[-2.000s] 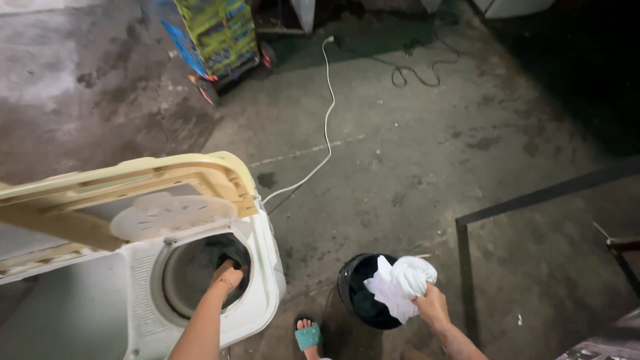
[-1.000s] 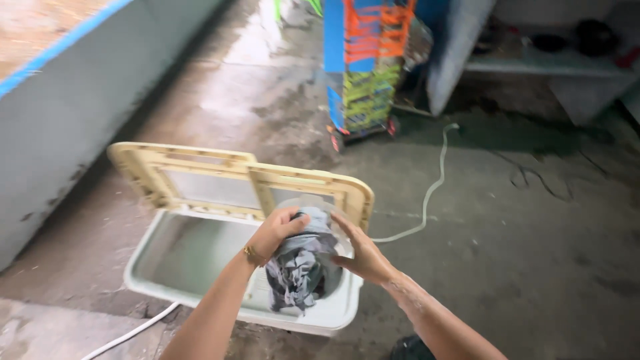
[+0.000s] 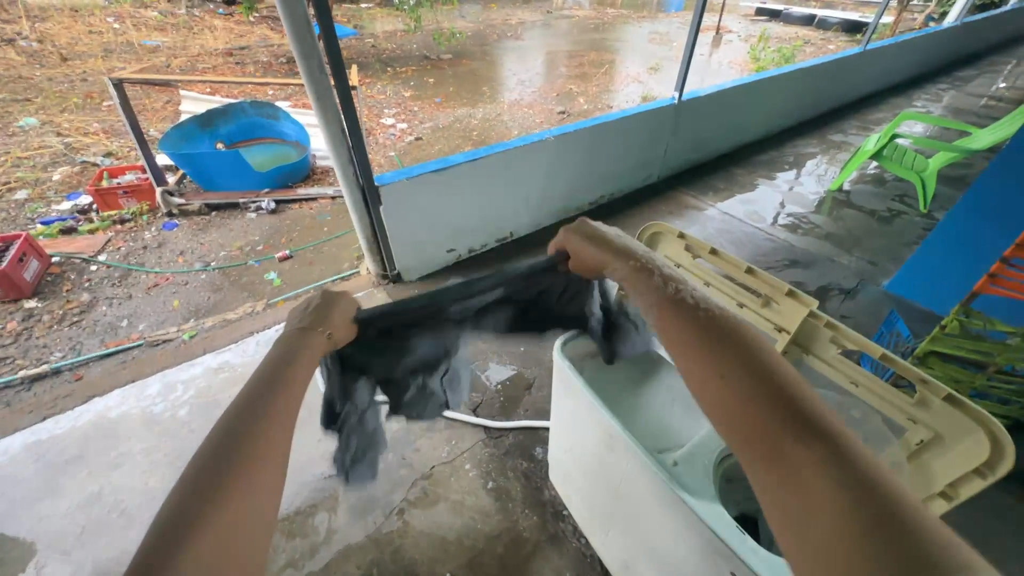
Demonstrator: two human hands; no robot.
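Note:
A dark cloth garment (image 3: 472, 308), blurred by motion, hangs stretched between my two hands. Its left end is gripped by my left hand (image 3: 324, 320), its right end by my right hand (image 3: 588, 246). Lower folds dangle above the wet concrete floor, left of a white twin-tub washing machine (image 3: 608, 448). The machine's yellowed lids (image 3: 788, 320) stand raised, and my right forearm crosses over the tub. Something dark lies inside the round spin opening (image 3: 740, 496), partly hidden by that forearm.
A low wall with a blue top edge (image 3: 528, 196) and a metal post (image 3: 336, 136) stand ahead. A white hose (image 3: 500, 422) crosses the floor. A green plastic chair (image 3: 920, 160) is at the right. Outside are a blue basin (image 3: 236, 148) and red crates (image 3: 124, 188).
One second ago both hands held a bunched grey cloth over the machine; now they hold a dark garment stretched out left of it. The view has swung left and up toward the yard.

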